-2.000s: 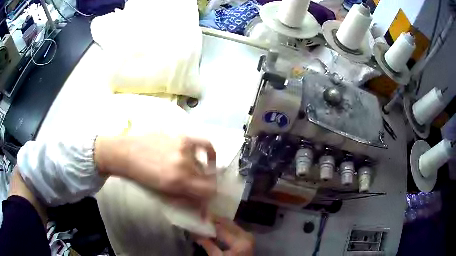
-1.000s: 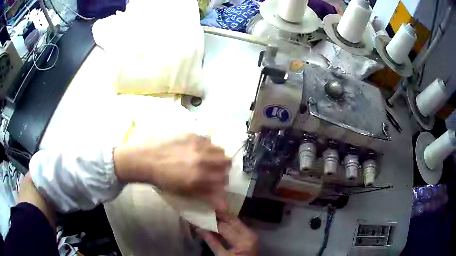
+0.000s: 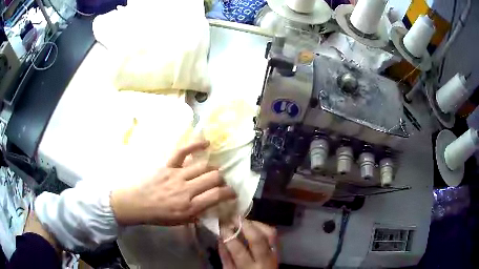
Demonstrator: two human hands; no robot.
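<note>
Cream fabric (image 3: 239, 176) lies left of the overlock machine's needle area (image 3: 273, 147), its right edge close to the presser foot. My left hand (image 3: 176, 192) is palm down on it, with its lower fingertips at the fabric's front edge and its thumb hidden. My right hand (image 3: 249, 244) is at the bottom, cut off by the picture's edge, with its fingers on the same edge. A thin pale loop or narrow edge (image 3: 235, 231) shows at its fingertips. The fingertips of both hands are partly blurred.
A cream garment heap (image 3: 163, 47) lies behind my left hand. The machine head (image 3: 286, 97) and tension knobs (image 3: 344, 160) stand right. Thread cones (image 3: 451, 97) stand behind and right. A blue cord (image 3: 340, 239) hangs near the front. A black surface (image 3: 39, 102) is left.
My left hand has moved slightly left and its fingers have spread over the cloth. The fabric near the foot now lies wrinkled. The pale loop now shows at my right fingers.
</note>
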